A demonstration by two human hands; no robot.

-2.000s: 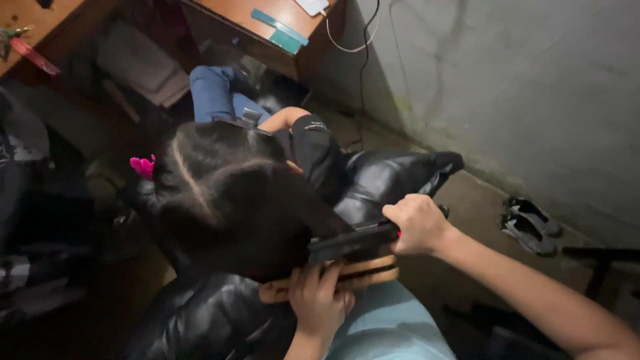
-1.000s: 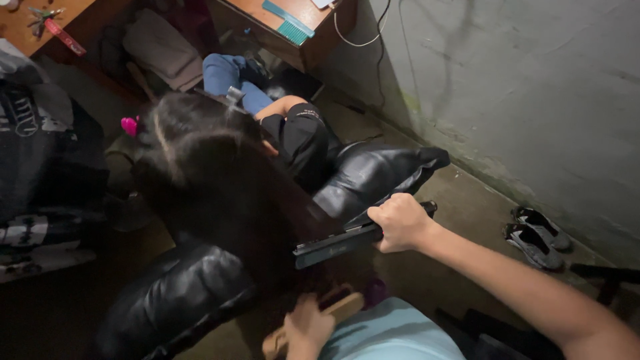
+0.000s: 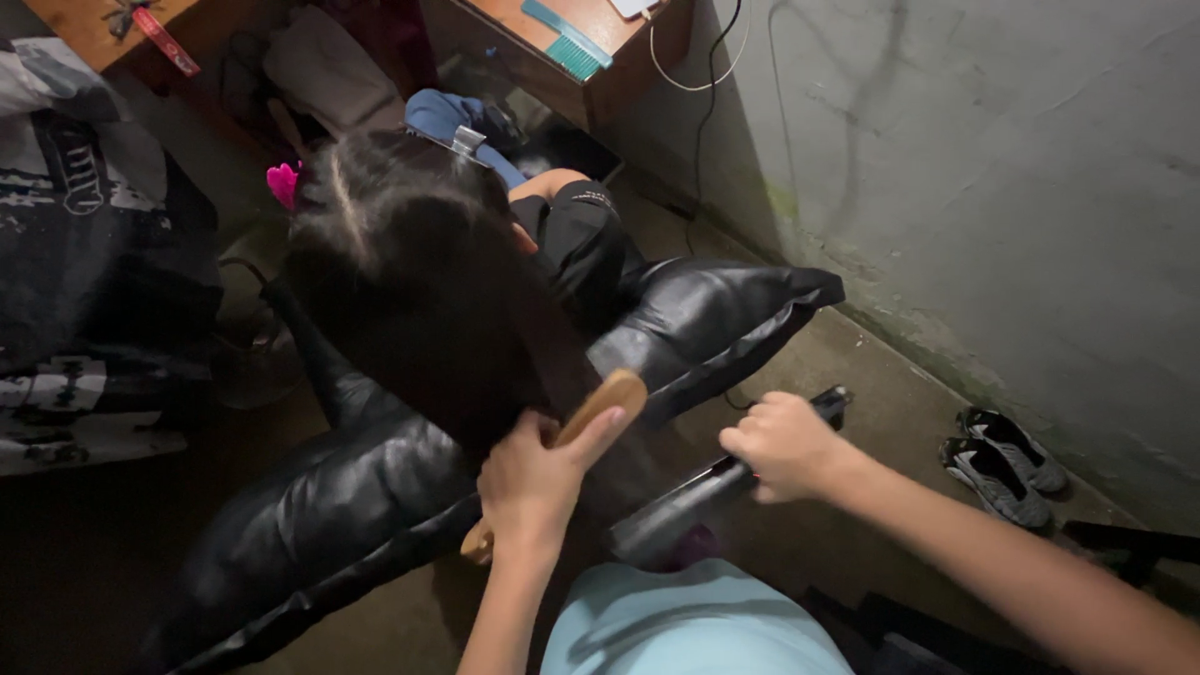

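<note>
A seated person's long dark hair (image 3: pixel 422 309) hangs over the back of a black padded chair (image 3: pixel 347 506), parted on top, with a pink clip (image 3: pixel 282 185) and a silver clip (image 3: pixel 467 141). My left hand (image 3: pixel 539 478) grips a wooden tool (image 3: pixel 605 403), perhaps a brush or a hinged clamp, against the hair's lower length. My right hand (image 3: pixel 792 450) is closed on a black hair straightener (image 3: pixel 680 506), whose plates lie low near the hair ends. Blur hides whether hair is between the plates.
A wooden desk (image 3: pixel 487 14) at the top holds a teal comb (image 3: pixel 572 42) and a white cable (image 3: pixel 694 86). Sneakers (image 3: pixel 1003 464) stand on the floor by the grey wall (image 3: pixel 937 187). Dark printed fabric (image 3: pixel 84 253) hangs at the left.
The straightener in my right hand has moved down toward the hair ends, its tip now pointing lower. My left hand has moved up along the hair with the wooden tool since one second ago.
</note>
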